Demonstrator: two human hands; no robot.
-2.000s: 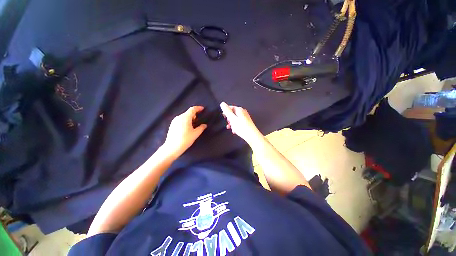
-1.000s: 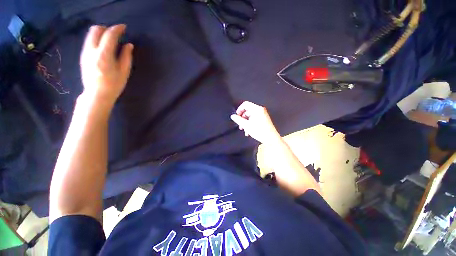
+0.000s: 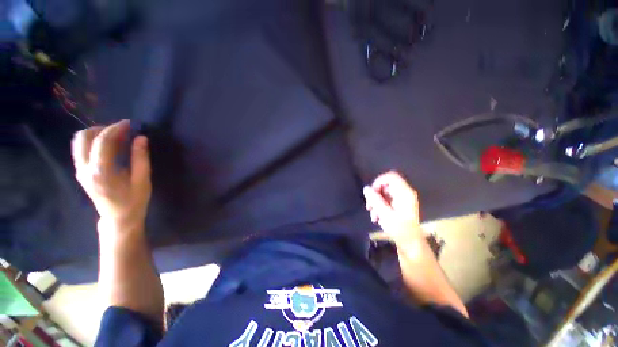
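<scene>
My left hand (image 3: pixel 112 169) is at the left over the dark navy cloth, with fingers curled and the thumb apart. A dark patch shows between thumb and fingers; I cannot tell whether it is a held piece or the cloth beneath. My right hand (image 3: pixel 392 203) is near the table's front edge, fingers curled in towards the thumb; anything inside is hidden. The navy cloth (image 3: pixel 271 88) lies under both hands, with a long dark fold between them. The frame is blurred.
Shears (image 3: pixel 383 61) lie blurred at the far side. The iron (image 3: pixel 501 157), with its red patch, lies at the right, its cord beyond it. Reddish threads (image 3: pixel 64 98) lie at the far left. Pale floor (image 3: pixel 467 234) and dark fabric heaps show past the front edge at the right.
My left hand has moved from the middle out to the far left, then back nearer me. My right hand sits further right in the picture. The view has shifted, so shears and iron appear further right.
</scene>
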